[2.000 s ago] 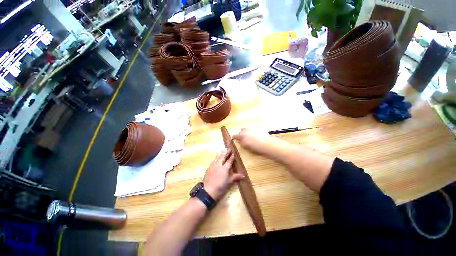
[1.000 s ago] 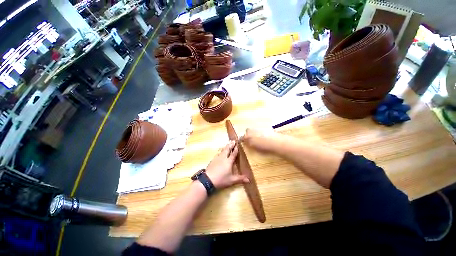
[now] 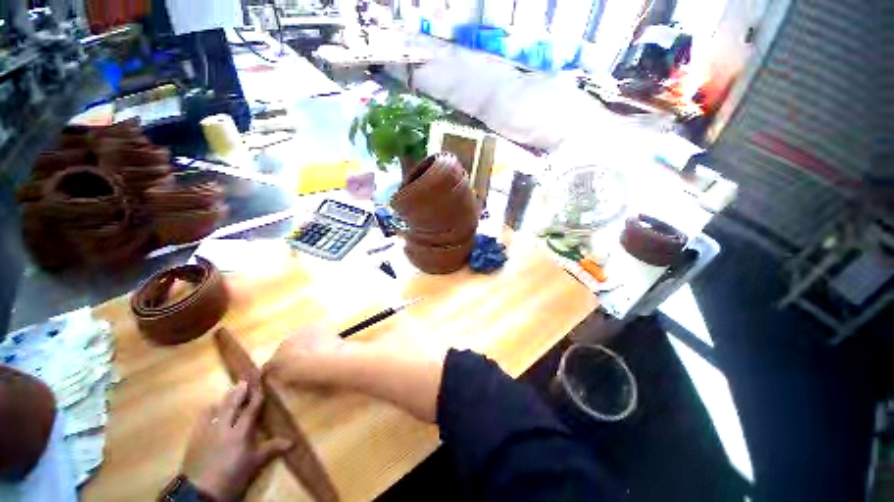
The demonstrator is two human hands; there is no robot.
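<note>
A brown leather belt strap [image 3: 286, 427] lies slantwise on the wood-grain tabletop [image 3: 510, 328]. My left hand [image 3: 223, 443] rests on its left edge, with fingertips and thumb on the strap. My right hand [image 3: 297, 359] is at the strap's upper right side; its fingertips are blurred, and whether they grip the strap cannot be told. A small brown strap coil [image 3: 180, 300] stands beyond the strap. A thin dark stick with a pale tip, perhaps a marking pen [image 3: 368, 323], lies right of my right hand.
A tall strap stack [image 3: 438, 216] stands before a plant [image 3: 396, 127], beside a dark blue bundle [image 3: 487, 254]. A calculator [image 3: 334, 229] lies left of it. Bulk coils [image 3: 108, 201] are far left; another coil [image 3: 22, 422] is cut off at the left edge.
The view has swung right, bringing in a round mesh, an orange-handled item and another coil at the right. The flask has left the picture. My hands remain at the strap.
</note>
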